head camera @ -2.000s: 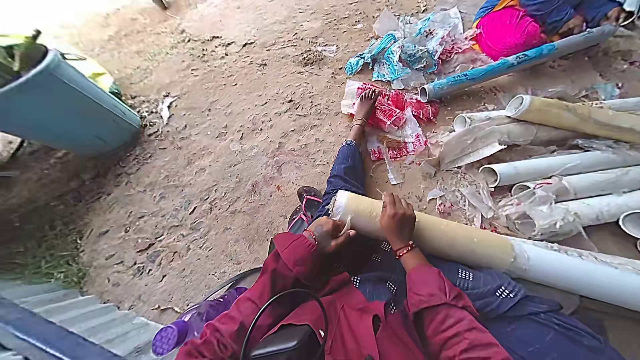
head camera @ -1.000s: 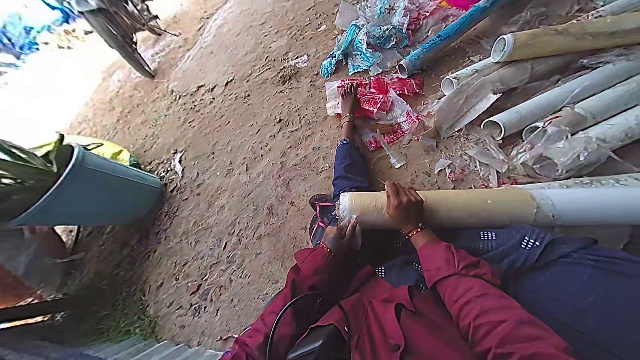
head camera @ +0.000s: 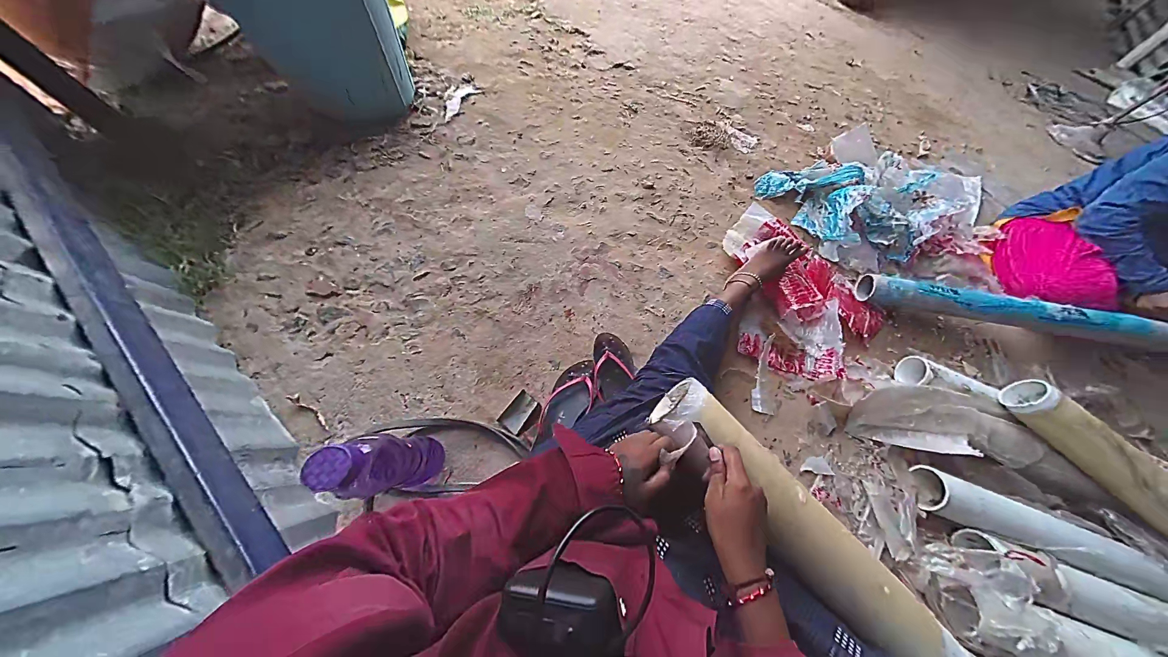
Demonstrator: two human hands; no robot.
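Note:
A thick pipe (head camera: 794, 511) with a yellowish-tan covering lies slanting across my lap, its near end by my knee. My left hand (head camera: 646, 467) pinches a pale strip of film (head camera: 680, 440) that hangs at that end of the pipe. Beside the pipe's left side is my right hand (head camera: 732, 488), fingers bent together; whether it holds part of the film cannot be told. Red and clear torn plastic (head camera: 808, 301) lies under my bare foot. Blue-marked plastic scraps (head camera: 876, 201) are heaped just beyond.
Several white pipes (head camera: 1031, 520) lie at the right among torn film. A blue-stained pipe (head camera: 1013, 306) reaches toward a seated person in blue. A purple bottle (head camera: 374, 464), pink-strapped sandals (head camera: 593, 379), corrugated metal sheet (head camera: 55, 438) and a grey-blue tub (head camera: 319, 55) are at the left.
My right hand has come off the top of the pipe to its left side, close to my left hand. The pipe now slants more steeply in view; the view has also swung.

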